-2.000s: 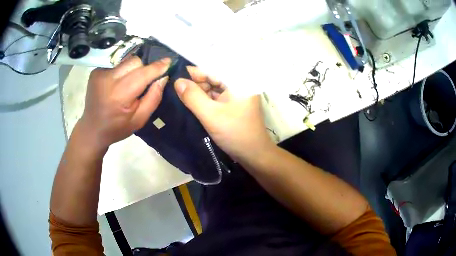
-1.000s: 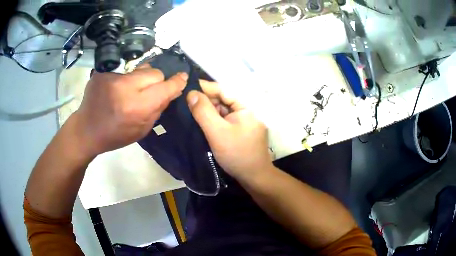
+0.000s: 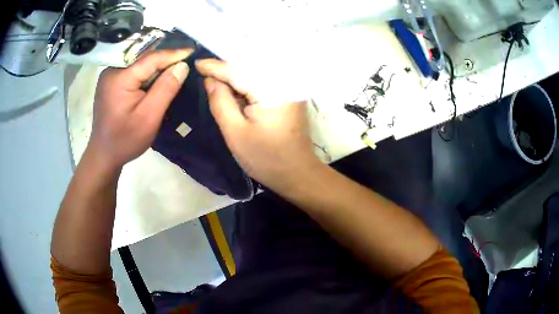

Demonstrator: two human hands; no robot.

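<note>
A dark navy fabric workpiece (image 3: 199, 144) lies on the white table under both hands, its upper end near the sewing machine head (image 3: 92, 27). A small pale label (image 3: 183, 129) sits on the cloth. The cloth's lower end is rounded with a thin light edge; the zipper teeth are mostly hidden by my right hand and forearm. My left hand (image 3: 132, 101) pinches the cloth at its upper left with thumb and forefinger. My right hand (image 3: 257, 129) grips the cloth's right edge close beside it, fingertips nearly meeting the left ones. The needle area is not clearly visible.
The white table (image 3: 144, 205) has dark thread scraps (image 3: 368, 98) and a small yellow piece (image 3: 368, 141) right of my hands. A blue tool (image 3: 412, 49) lies farther back, near black cords. A pale-rimmed bin (image 3: 534, 122) stands at the right. The bright machine arm extends across the top.
The whole view has shifted, so the scene sits higher and more to the left. My left fingers have changed their pinch on the cloth. The zipper teeth are now mostly covered.
</note>
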